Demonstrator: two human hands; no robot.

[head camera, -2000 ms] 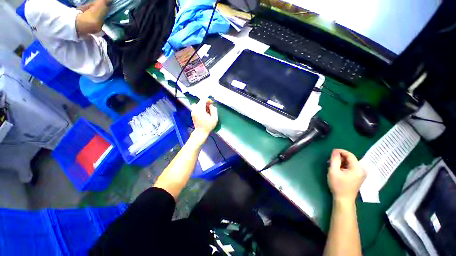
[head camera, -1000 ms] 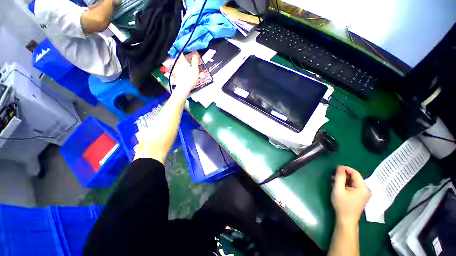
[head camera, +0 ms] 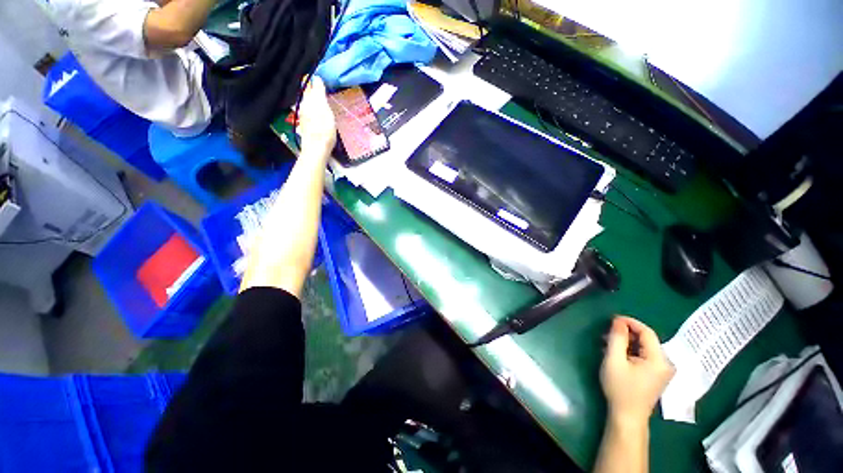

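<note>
My left hand (head camera: pixel 316 118) is at the left edge of the smartphone (head camera: pixel 359 125), which lies face up with a reddish screen. A dark thin thing shows by its fingertips; I cannot tell whether the hand grips anything. A black tablet (head camera: pixel 508 173) with small white labels lies on white sheets. My right hand (head camera: pixel 635 365) rests on the green bench with its fingers curled in and nothing visible in it. The black barcode scanner (head camera: pixel 564 294) lies between the tablet and my right hand.
A label strip (head camera: pixel 726 333) and a mouse (head camera: pixel 686 259) lie at the right, with stacked panels (head camera: pixel 804 434) at the corner. The keyboard (head camera: pixel 582 106) is behind. Blue bins (head camera: pixel 129 305) stand on the floor. A seated person (head camera: pixel 166 65) is at upper left.
My left hand has moved up from the bench edge, over the smartphone, then to its left side. My right hand has stayed near the label strip. The view has shifted slightly.
</note>
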